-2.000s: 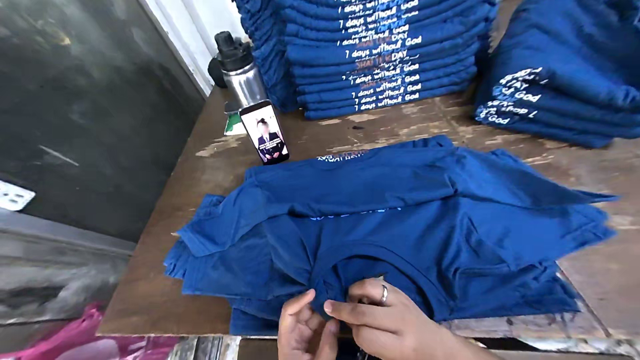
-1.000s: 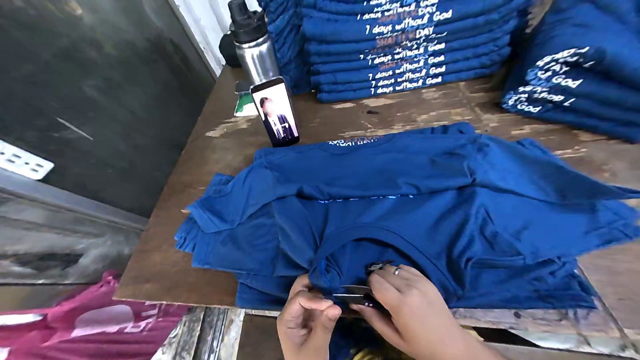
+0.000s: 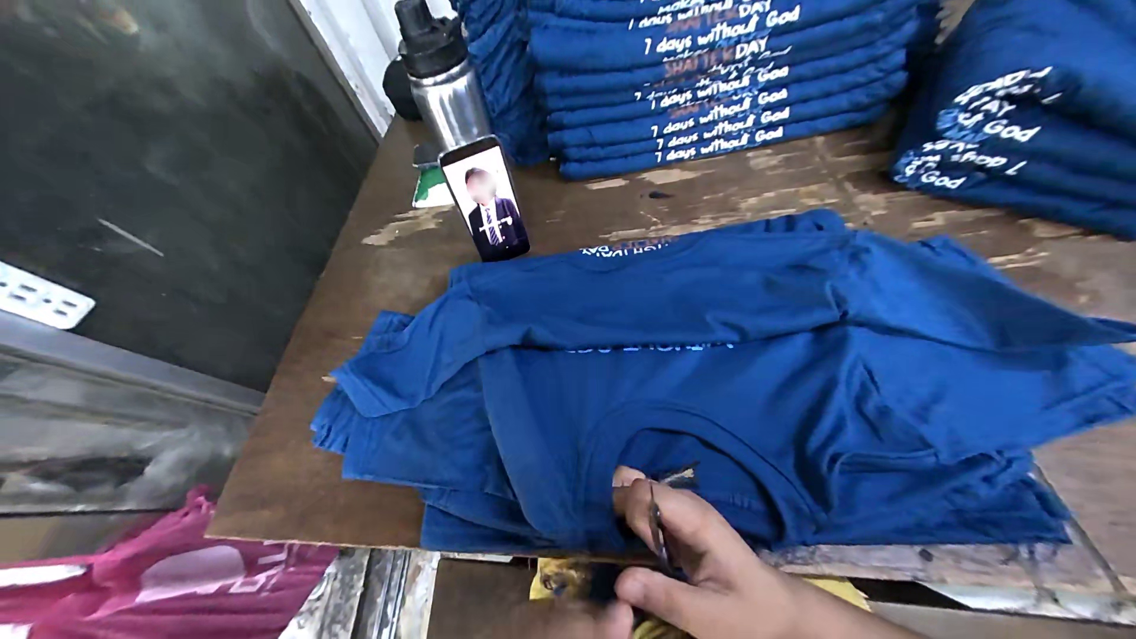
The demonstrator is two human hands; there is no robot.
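Blue printed T-shirts (image 3: 657,302) lie in a loose pile across the wooden table, the top one's round collar (image 3: 710,426) toward me. My right hand (image 3: 701,550) is closed around a small dark metal tool, perhaps thread snips, over the neck opening. Its tip points up over the cloth inside the collar. Just below the table's front edge, my left hand (image 3: 581,619) is blurred and partly cut off by the frame, close to the right fingertips; whether it holds anything is not visible.
Stacks of folded blue T-shirts (image 3: 728,89) stand at the back. A smartphone (image 3: 486,200) leans against a steel bottle (image 3: 451,102) behind the pile. Pink printed fabric (image 3: 177,577) hangs at the lower left, beside the wooden table (image 3: 311,461).
My left hand has left the collar and moved down toward the table's front edge. The right hand stays near the neck opening, with the tool now in plainer view.
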